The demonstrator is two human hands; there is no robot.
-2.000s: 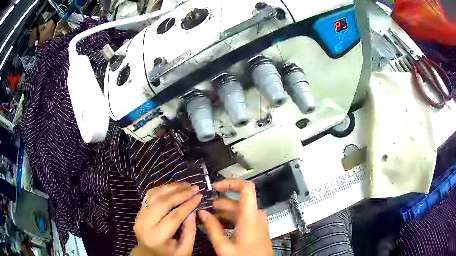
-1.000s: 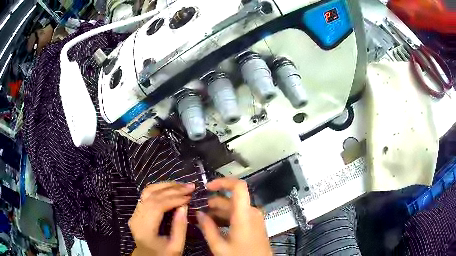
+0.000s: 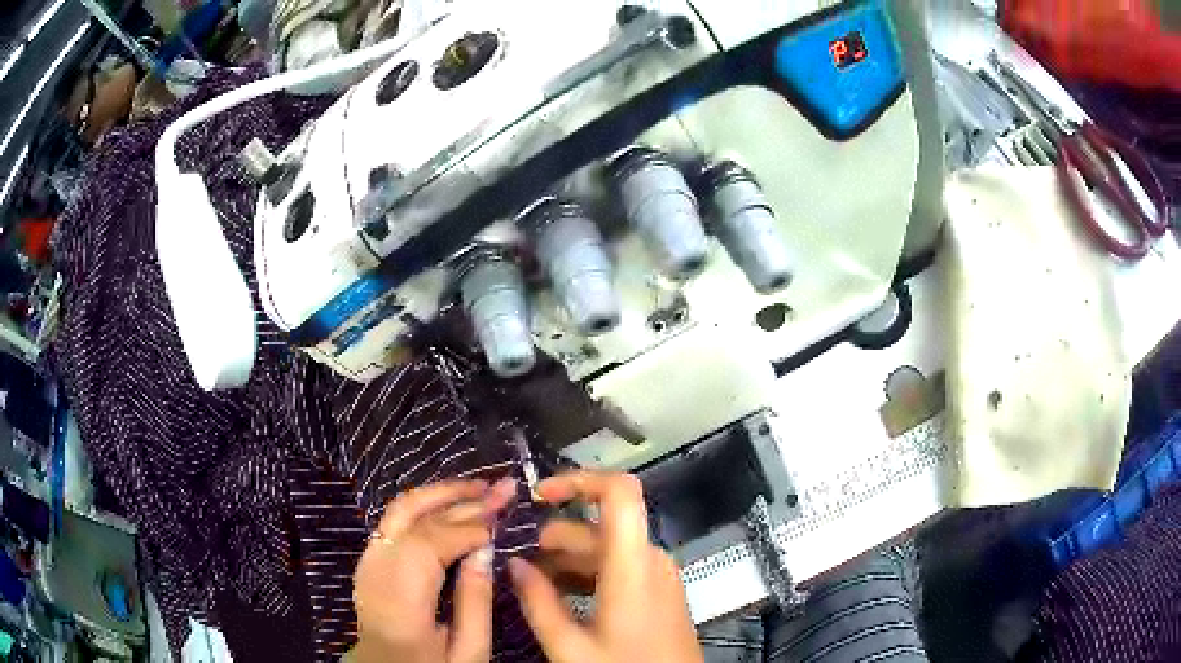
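Observation:
The dark striped garment piece lies at the left end of the white overlock machine, its upper part under the needle area. My left hand and my right hand are side by side at its near edge, fingertips close together. My left fingertips pinch the fabric edge. My right thumb and index finger hold the edge beside a small white strip. The needle itself is hidden.
A heap of striped cloth lies left. Grey tension knobs line the machine front. A dark metal-framed recess and ruled tape lie right of my hands. Red-handled scissors, a cream cloth and a blue basket are at right.
The view has shifted slightly, so the machine sits a little further left. My hands stay at the fabric edge; their fingers have moved slightly and my left fingertips are again close to the right ones.

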